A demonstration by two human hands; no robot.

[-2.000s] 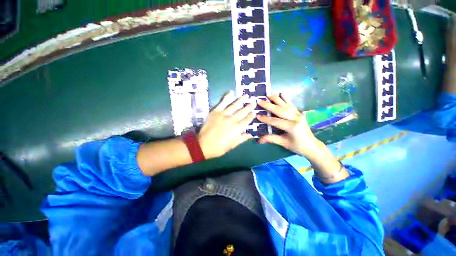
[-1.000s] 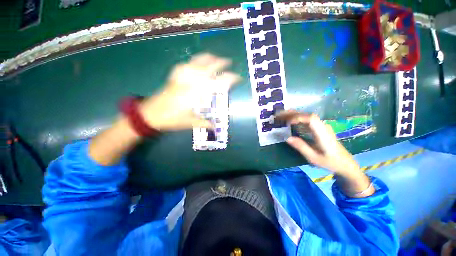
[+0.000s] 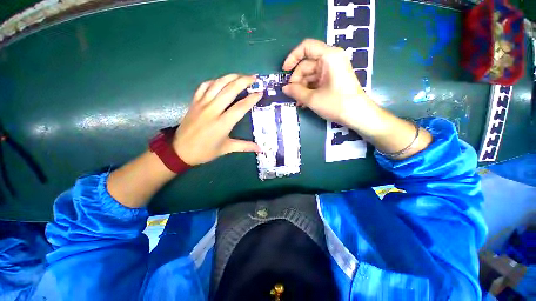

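The phone body [image 3: 267, 138] lies on the dark green bench in front of me, silvery-white with a dark stripe, its circuitry end away from me. My left hand [image 3: 214, 120] rests at its left side, fingertips on the upper left corner and thumb on the left edge. My right hand [image 3: 326, 85] is at the upper right corner, thumb and fingers bent close together over the circuitry. A black piece shows on the phone just below the circuitry, between my hands. I cannot tell whether my right fingers hold anything.
The sticker liner strip [image 3: 348, 151] with black shapes lies right of the phone, partly under my right hand and wrist. The red parts bin [image 3: 479, 44] with tan parts stands far right, a second sticker strip [image 3: 496, 123] below it. Dark-handled pliers [image 3: 22, 156] lie far left.
The phone has turned so its circuitry end faces away and sits further right. My right hand has moved from the strip to the phone's top. My left hand has settled along the phone's left side.
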